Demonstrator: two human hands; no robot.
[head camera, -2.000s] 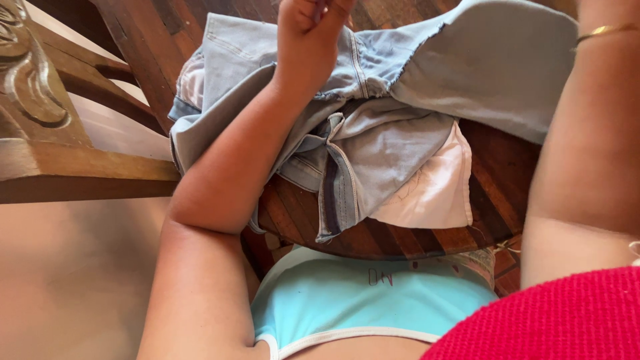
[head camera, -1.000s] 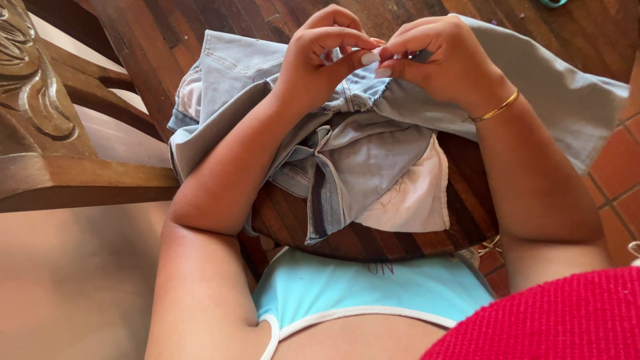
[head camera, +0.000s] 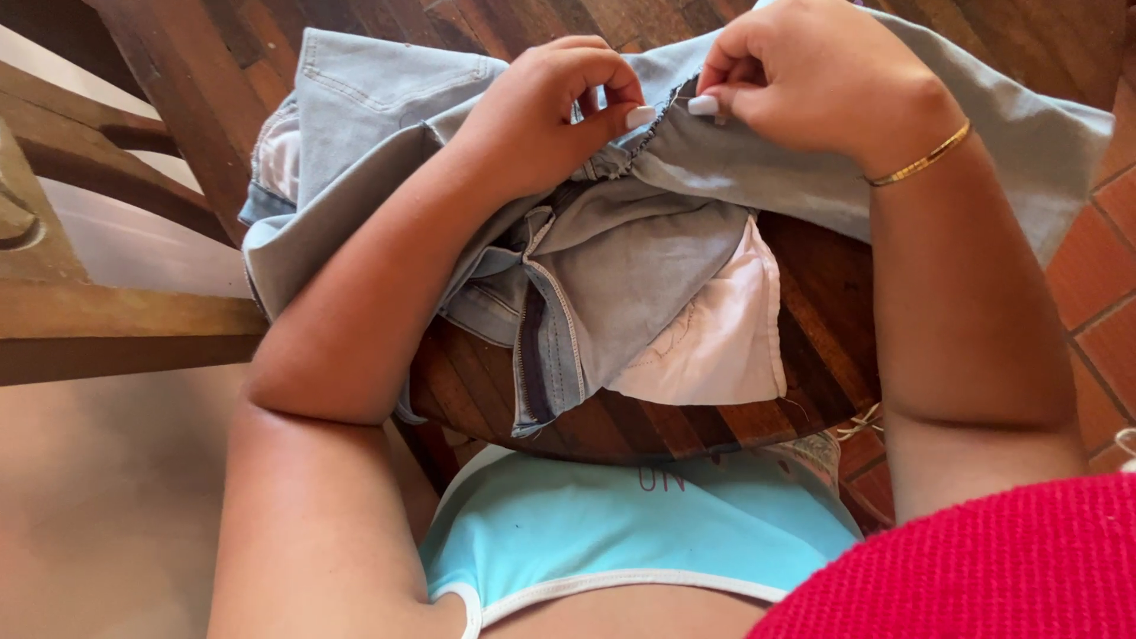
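Light grey-blue denim jeans (head camera: 648, 240) lie bunched in front of me, with a dark zipper (head camera: 532, 355) and a pale pocket lining (head camera: 710, 346) showing. A dark, rough seam (head camera: 655, 133) runs between my hands. At its left, my left hand (head camera: 568, 111) rests over the denim, thumb and forefinger curled close together; whether they pinch cloth is unclear. My right hand (head camera: 790, 80), with a gold bracelet at the wrist, pinches a thin pale thing (head camera: 683, 97) at the seam's right side, a needle or a thread. Its other fingers are curled under and partly hidden.
The denim lies on a round-edged, striped wooden table (head camera: 825, 311). A carved wooden chair (head camera: 124, 311) stands close at the left. Reddish floor tiles (head camera: 1096, 266) show at the right. Light blue cloth (head camera: 639, 524) and red knitted fabric (head camera: 976, 568) are below the table edge.
Two seconds ago my right hand was out of view. One second ago the fingertips of both hands met over the denim; now they are apart, on either side of the seam.
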